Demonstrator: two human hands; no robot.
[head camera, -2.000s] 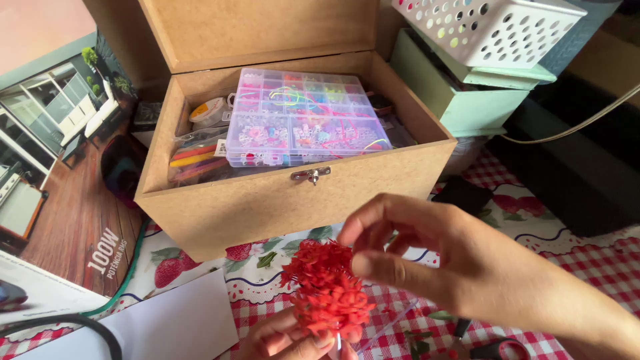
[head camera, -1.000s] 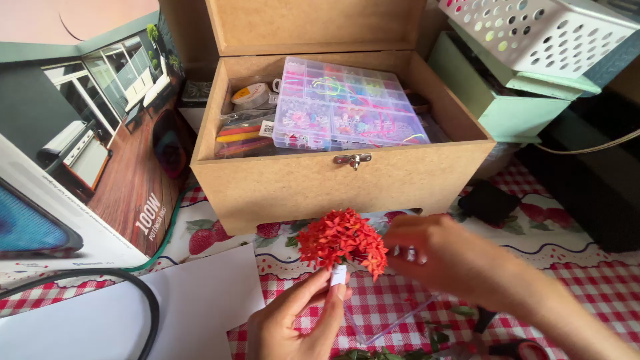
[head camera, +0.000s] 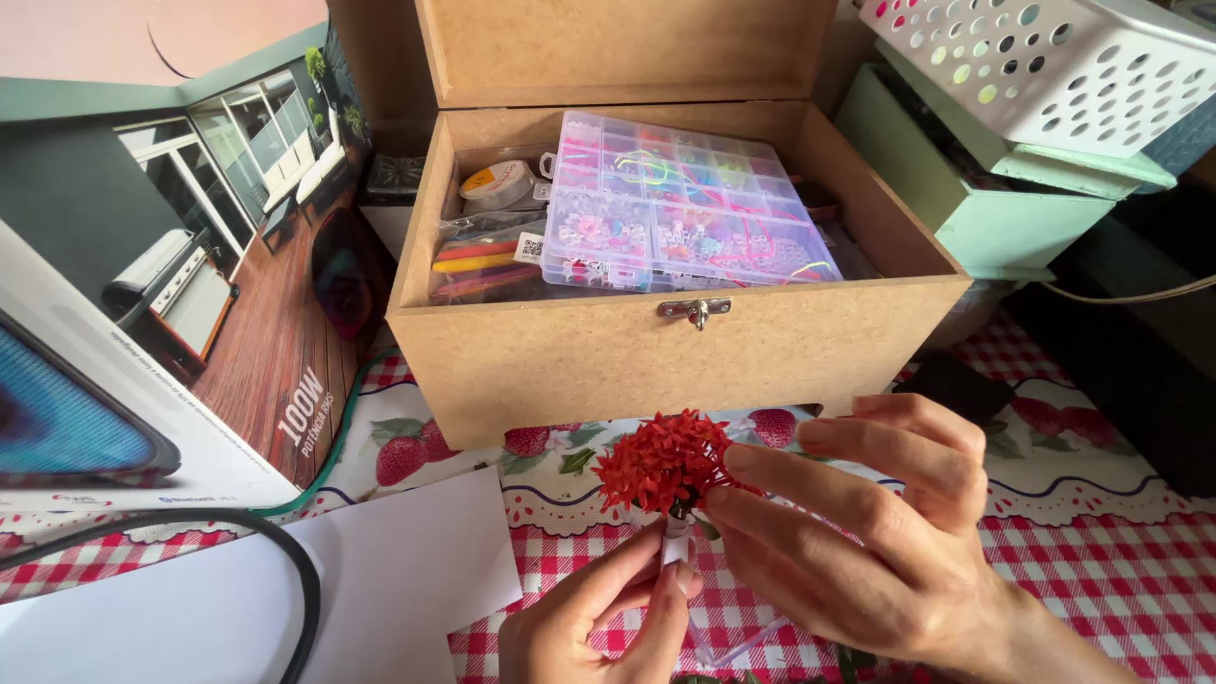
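Observation:
A round bunch of small red flowers (head camera: 665, 463) stands upright near the bottom middle, its stems wrapped in a white band (head camera: 675, 546). My left hand (head camera: 608, 608) pinches that wrapped part between thumb and fingertips. From the right, my right hand (head camera: 855, 532) reaches the flower head, with thumb and index fingertip at its right edge; whether a petal is held between them cannot be told. Clear plastic strips (head camera: 731, 646) lie on the checked cloth below, and green leaf bits show at the bottom edge, partly hidden.
Behind the flowers stands an open wooden box (head camera: 665, 366) holding a beaded plastic organizer (head camera: 684, 204) and a ribbon spool (head camera: 498, 182). White paper (head camera: 399, 560) and a black cable (head camera: 309, 589) lie left, before a printed carton (head camera: 275, 380). Green boxes (head camera: 1007, 223) and a white basket (head camera: 1083, 85) are stacked right.
My right hand was apart from the flowers one second ago and is now at their right edge. My left hand keeps hold of the wrapped stems.

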